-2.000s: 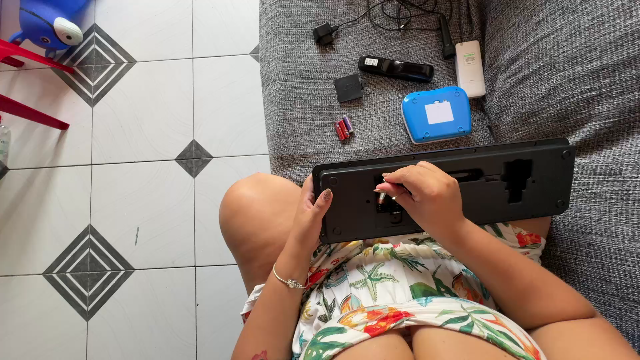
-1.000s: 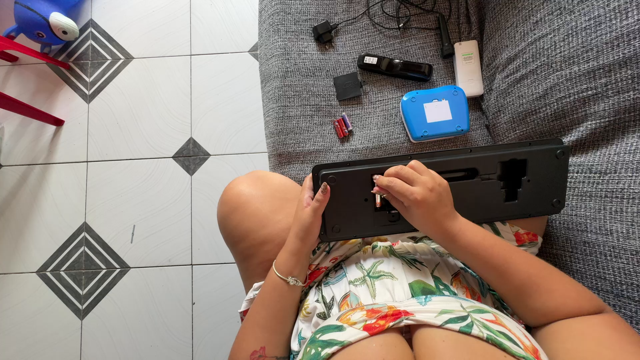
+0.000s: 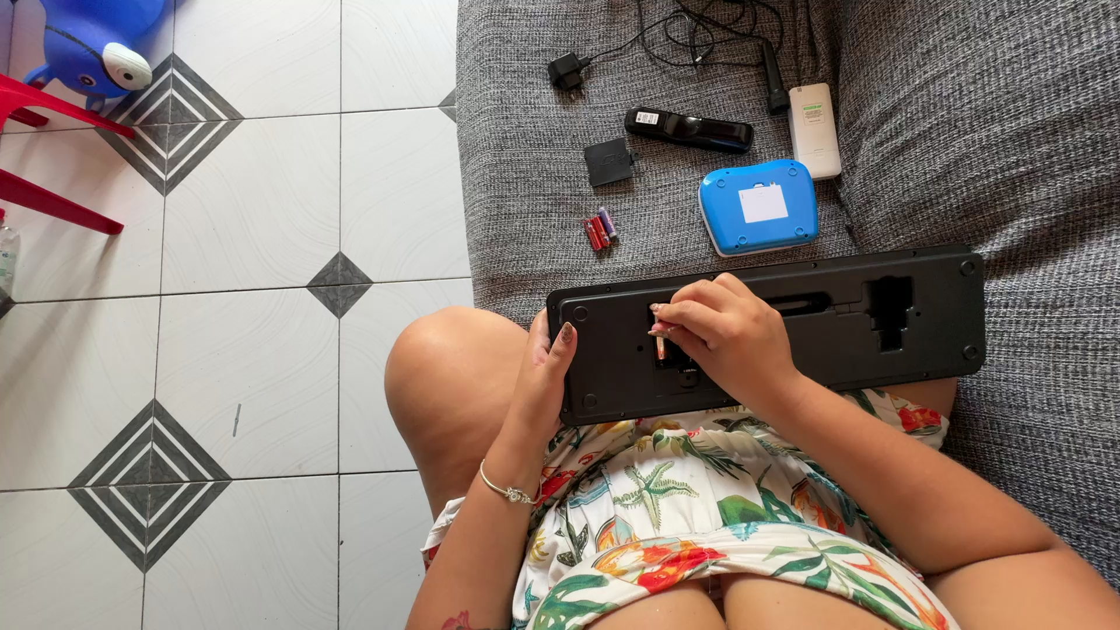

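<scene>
Across my lap lies a long black plastic device [image 3: 840, 341], its underside up, with round feet and recesses. My left hand [image 3: 544, 372] grips its left end, thumb on top. At the recess near that end, the fingertips of my right hand [image 3: 731, 337] pinch a battery [image 3: 661, 347], which sits at least partly in the recess; the fingers hide some of it. Beyond the device, small red and purple batteries [image 3: 600, 230] lie together on the grey sofa cover. A black square plastic cover [image 3: 608, 163] rests farther back.
On the sofa [image 3: 525, 175] lie a black remote control [image 3: 689, 130], a blue plastic case [image 3: 759, 210], a white remote-like device [image 3: 814, 131] and a black power adapter [image 3: 567, 72] with tangled cable. Red chair legs [image 3: 57, 201] and a blue toy [image 3: 96, 52] are at the left.
Two seconds ago the battery was tilted in my right fingers above the recess; now it lies lower, at the recess. My left hand keeps its place on the device.
</scene>
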